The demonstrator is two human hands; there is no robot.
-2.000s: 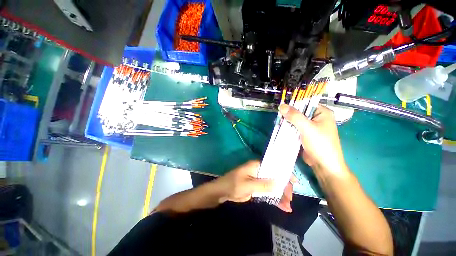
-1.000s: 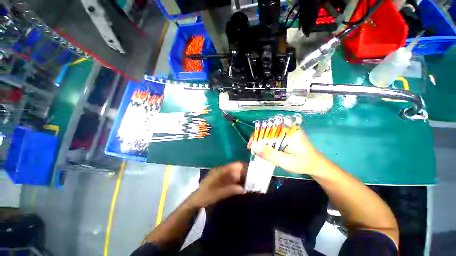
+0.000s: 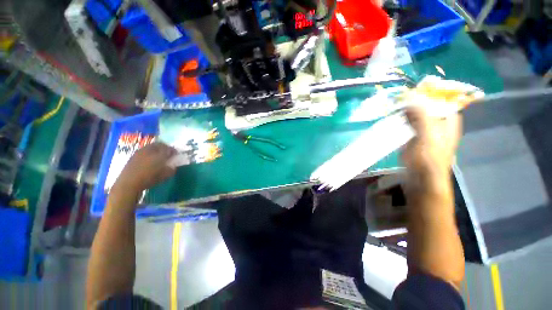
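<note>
My right hand (image 3: 433, 124) is closed around a bundle of white sleeved leads (image 3: 366, 150) at the right part of the bench; its orange-yellow ends are blurred beyond the hand. My left hand (image 3: 147, 168) is at the left, over the pile of loose leads (image 3: 203, 148) beside the blue parts bin (image 3: 97, 195). Its fingers are at the white sleeves; whether they grip any is not clear. More leads with orange tips lie in that bin. The crimping machine (image 3: 251, 66) stands at the back of the bench.
Green-handled nippers (image 3: 261, 140) lie before the machine. A metal tube (image 3: 348, 83) runs right of it. A red bin (image 3: 358, 30), a translucent bottle (image 3: 382, 57) and a blue bin (image 3: 433, 30) stand behind. A small blue bin holds orange pieces (image 3: 189, 79). A grey tote (image 3: 514, 175) is at the right.
My hands have parted. My right hand has carried the bundle to the right, and my left hand has left the bundle and moved to the pile at the left. The view has shifted rightward.
</note>
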